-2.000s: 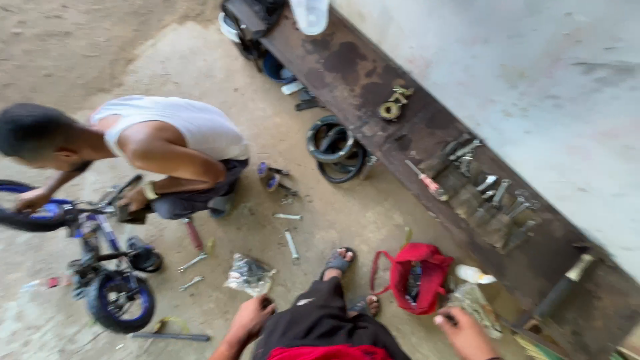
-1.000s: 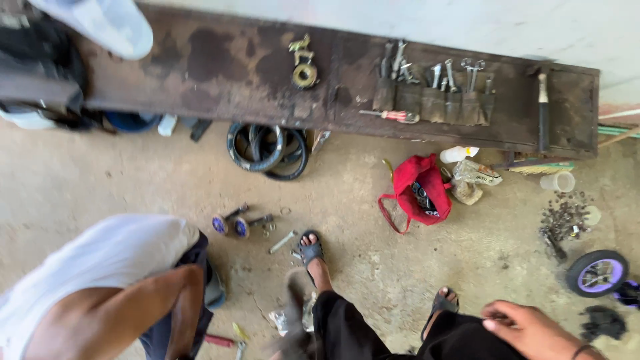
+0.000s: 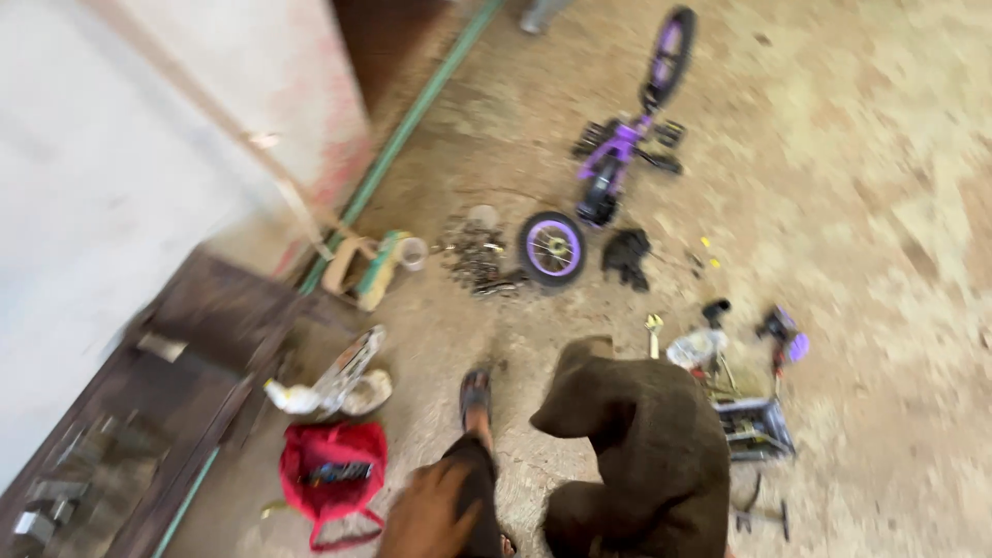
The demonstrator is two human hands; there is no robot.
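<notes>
My left hand (image 3: 434,508) hangs over my dark trouser leg at the bottom centre, blurred, its back up; whether it holds anything does not show. To its left a red bag (image 3: 333,473) stands with its mouth open, small items inside. A large dark brown cloth (image 3: 659,442) fills the lower middle right and hides my right hand. Beyond it on the floor lie a loose wheel with a purple rim (image 3: 552,248) and a small purple bicycle (image 3: 620,147). A heap of small metal parts (image 3: 477,256) is left of the wheel.
A dark bench (image 3: 209,325) with blurred tools runs along the white wall at left. An adjustable wrench (image 3: 653,333), a clear plastic bag (image 3: 696,347) and an open toolbox (image 3: 753,430) lie at right. A broom head (image 3: 380,271) is near the bench end.
The view has swung strongly to the right. The person in the white top has left the view, and the brown cloth now covers much of the lower view.
</notes>
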